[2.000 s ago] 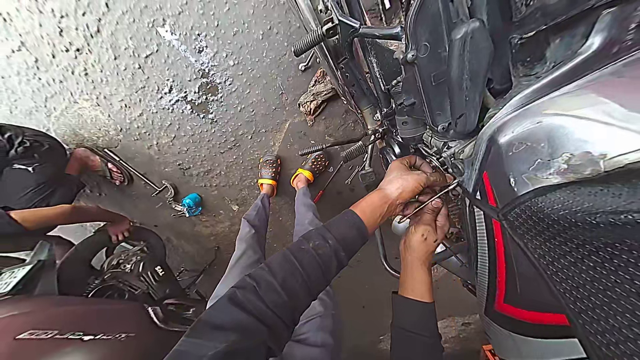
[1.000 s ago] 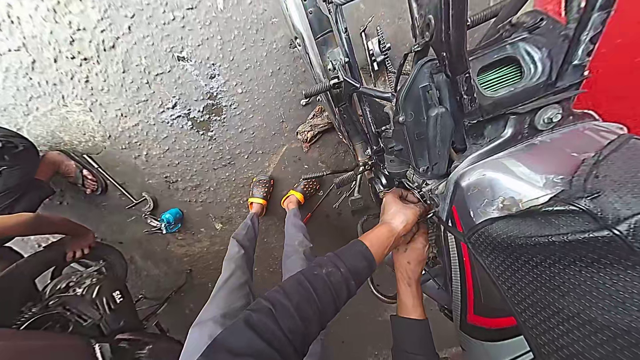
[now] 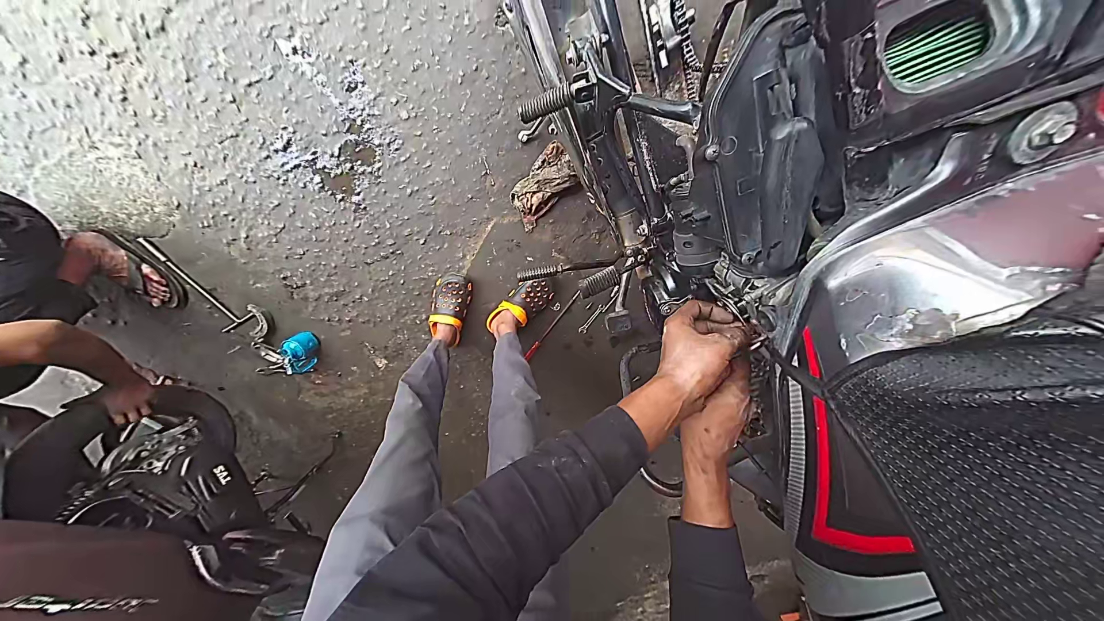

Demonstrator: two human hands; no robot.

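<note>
Both my hands are close together at the engine area of a motorcycle, beside its fuel tank (image 3: 931, 285). My left hand (image 3: 703, 349) is over the cables and metal parts, with its fingers bent; what they grip is hidden. Just below and partly behind it, my right hand (image 3: 718, 414) reaches up to the same spot, its fingers mostly covered. A small piece of metal shows at the fingertips, too small to name. A black cable (image 3: 793, 366) runs from there along the tank's edge. The black patterned seat cover (image 3: 975, 448) lies to the right.
A red-handled screwdriver (image 3: 552, 326), wrenches (image 3: 598, 312) and a dirty rag (image 3: 543, 183) lie on the floor near my clogs. Footpegs (image 3: 545, 103) stick out from the motorcycle. At left, another person's arm (image 3: 65, 349) rests by a second motorcycle (image 3: 103, 561), near a blue object (image 3: 300, 352).
Two seconds ago a thin metal rod showed between my hands; now it is mostly hidden. My right hand has come in closer beneath the left. The view has shifted.
</note>
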